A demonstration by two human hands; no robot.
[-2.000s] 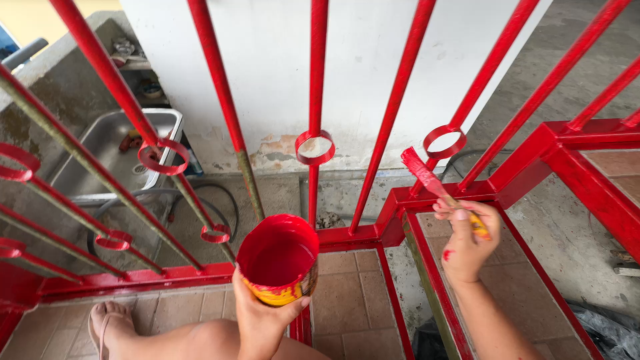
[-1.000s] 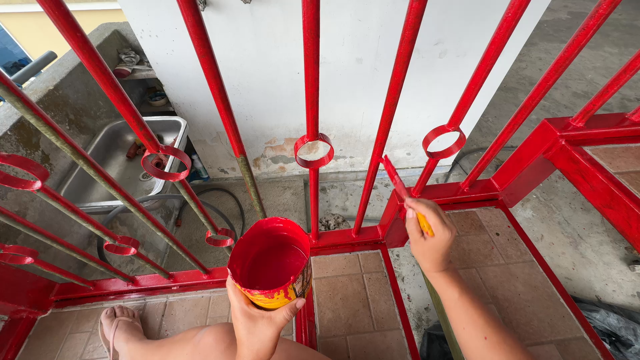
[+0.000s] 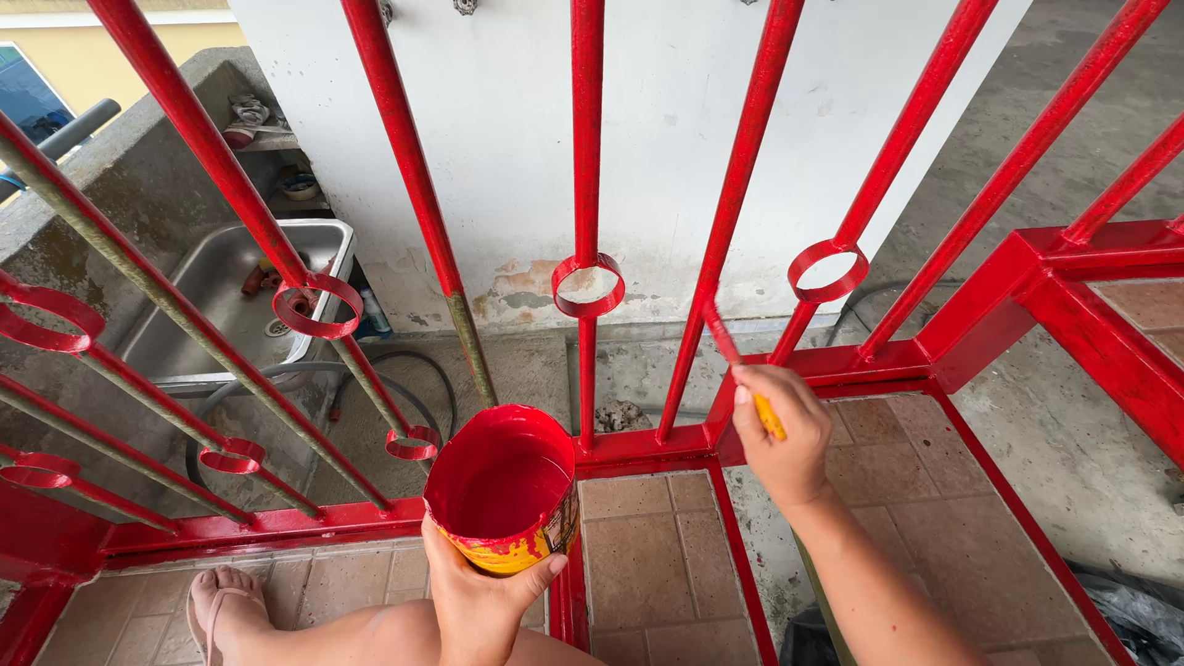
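My left hand (image 3: 481,592) grips a yellow paint can (image 3: 504,495) from below; its inside and rim are coated red and it holds red paint. In my right hand (image 3: 786,430) is a paintbrush (image 3: 721,333) with a yellow handle, its red bristles at the lower part of a red metal baluster (image 3: 740,176). To the right and left of that baluster stand others with metal rings (image 3: 828,271). Several balusters at the left, such as the one behind the can (image 3: 472,351), show bare greenish metal on their lower parts.
The red bottom rail (image 3: 638,448) borders tiled steps (image 3: 638,564). Beyond the railing are a white wall (image 3: 675,120), a steel sink (image 3: 231,305) in a concrete counter and a grey hose (image 3: 208,416). My foot in a flip-flop (image 3: 217,610) rests on the tiles at lower left.
My right hand has moved from above the step, with the brush raised, to the baluster left of it. The paint can stays in my left hand.
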